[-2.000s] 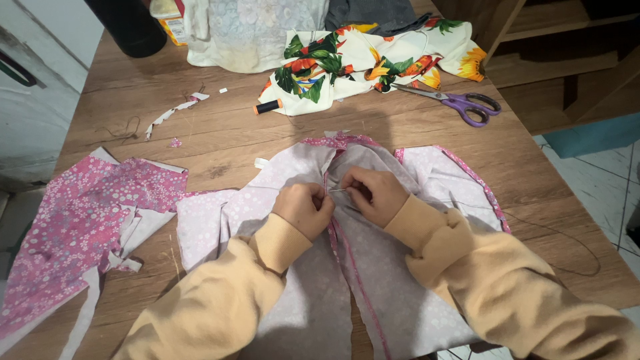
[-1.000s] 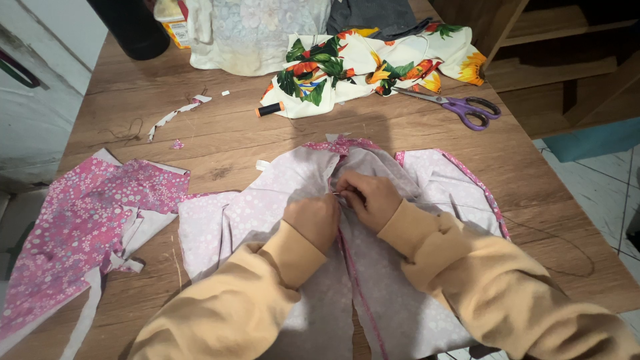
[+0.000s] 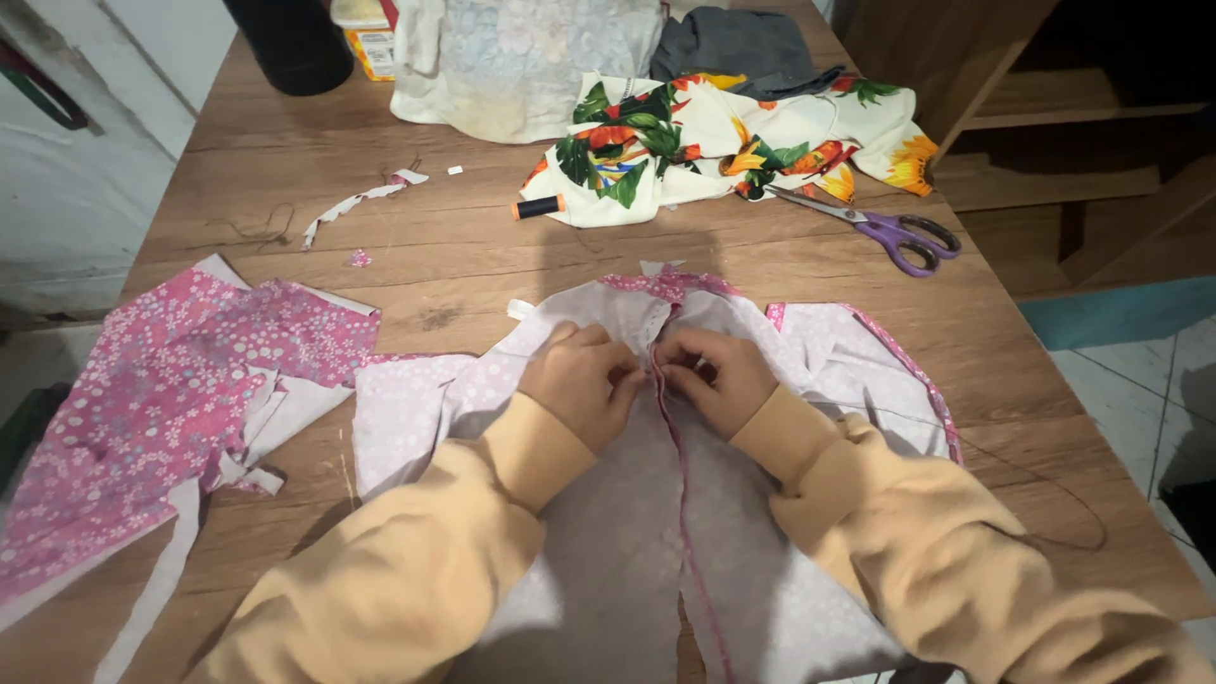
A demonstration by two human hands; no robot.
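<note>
A garment of pink floral fabric (image 3: 608,570), its pale wrong side up, lies spread across the near part of the table. My left hand (image 3: 581,382) pinches the fabric just left of the dark pink seam edge near the upper middle. Against the right side of that same seam, my right hand (image 3: 714,380) grips the cloth between thumb and fingers. A dark thread (image 3: 1035,475) trails from the right sleeve area over the garment to the table. Whether a needle is in my fingers cannot be seen.
Purple-handled scissors (image 3: 898,233) lie at the back right beside a white fabric with a colourful print (image 3: 722,142). A spool of dark thread (image 3: 539,207) is left of them. Pink floral fabric (image 3: 209,380) covers the left side. A black cylinder (image 3: 290,43) stands at the back left.
My hands were close together over the seam a second ago, the left overlapping the right; now they are apart, one on each side of it.
</note>
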